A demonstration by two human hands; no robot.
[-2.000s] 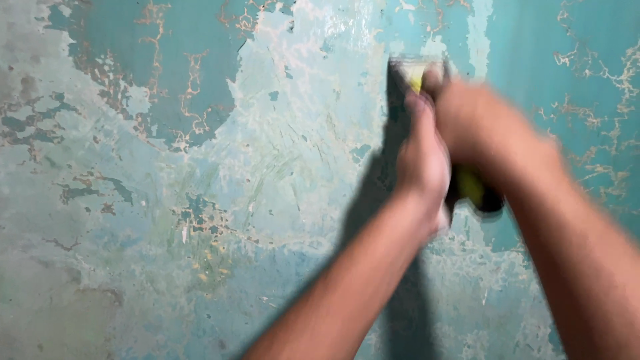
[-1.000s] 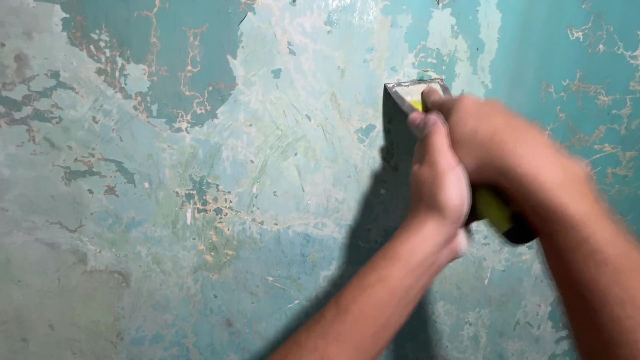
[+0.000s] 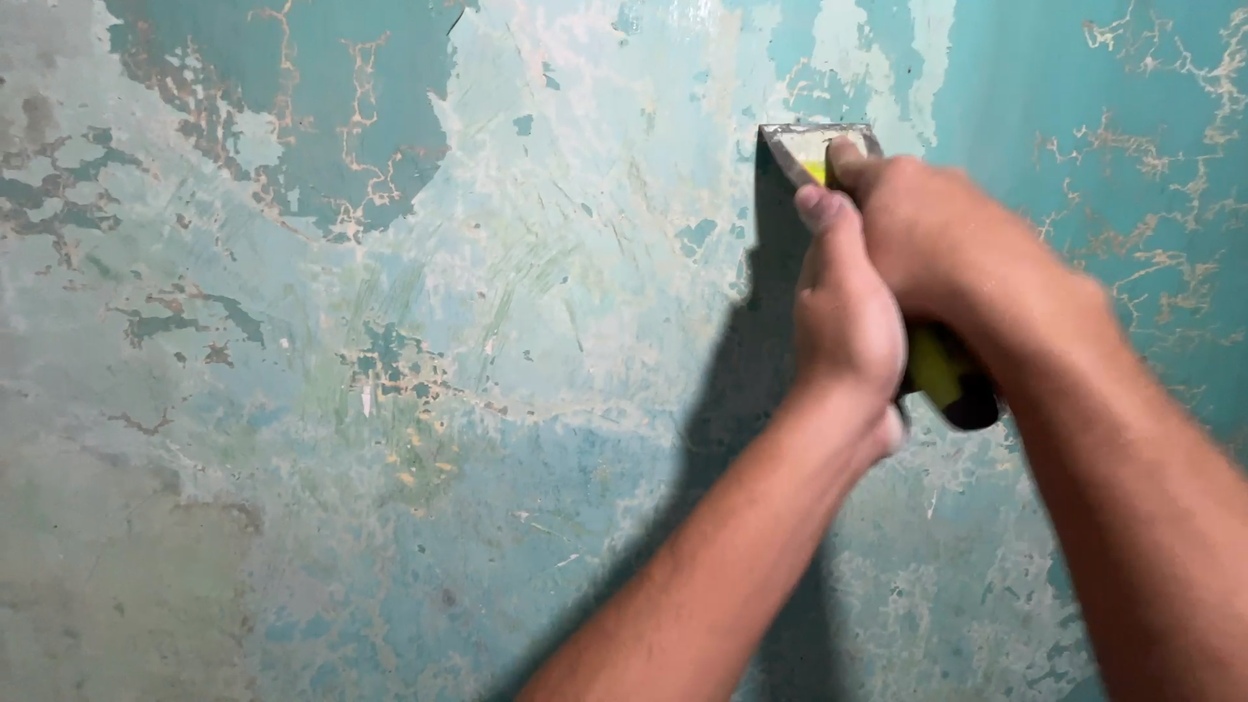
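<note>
Both of my hands are on one putty knife (image 3: 795,146), a wide scraper with a metal blade and a black and yellow-green handle. Its straight front edge lies against the painted wall (image 3: 585,292), right of the middle and high in the view. My right hand (image 3: 951,229) wraps the handle, with a finger stretched along the blade. My left hand (image 3: 846,292) presses in from the left, its thumb by the blade's side; its other fingers are mostly hidden. The handle's butt shows below my right hand.
Old paint peels from the wall in pale blue, grey and teal patches. Darker teal paint (image 3: 994,97) with branching cracks covers the right side. Another teal patch (image 3: 327,58) remains at the upper left. The shadow of my arms falls left of and below the scraper.
The scraper and both hands were a little higher on the wall two seconds ago. Both hands have kept hold of it throughout.
</note>
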